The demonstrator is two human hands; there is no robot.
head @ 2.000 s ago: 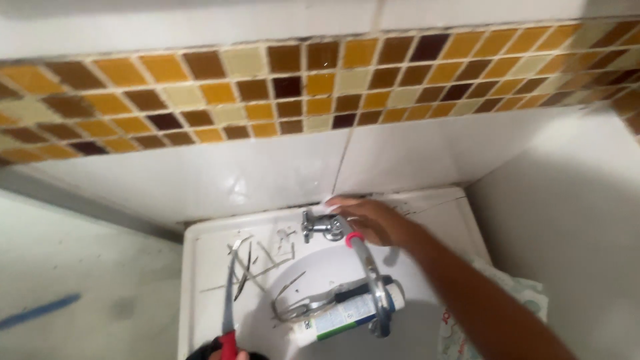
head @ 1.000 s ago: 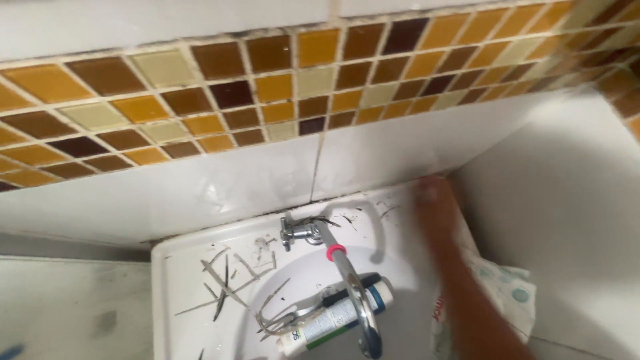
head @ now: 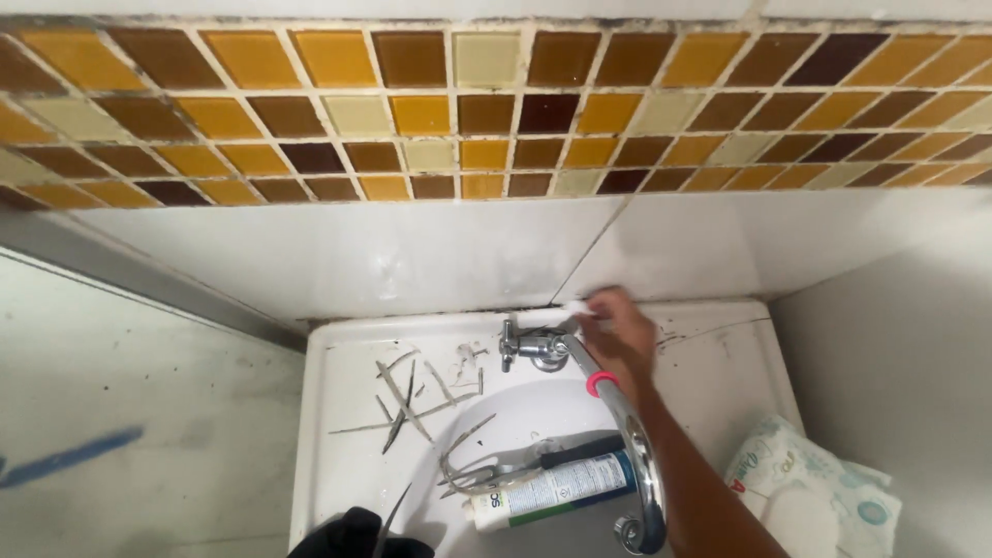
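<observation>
My bare right hand [head: 620, 337] is at the rear ledge of the white sink [head: 721, 372], just right of the chrome faucet [head: 550, 347]. Its fingers pinch a small white thing [head: 577, 308], blurred, against the seam with the wall. At the bottom edge my left hand [head: 360, 535], in a black glove, shows only in part, with a thin dark blade [head: 394, 511] rising from it; its handle is hidden. Dirty strips of old sealant [head: 407, 403] lie on the left ledge. In the basin rest a printed white tube [head: 558, 492] and a black-handled tool [head: 581, 451].
The faucet's long spout [head: 632, 434], with a pink ring [head: 601, 383], arches over the basin beside my right forearm. A printed plastic pack [head: 814, 488] lies at the right edge of the sink. Behind stands the tiled wall [head: 434, 256]; a blue strip [head: 74, 457] is at far left.
My right hand has moved left from the sink's rear right corner to beside the faucet. My left hand, out of view one second ago, shows again at the bottom.
</observation>
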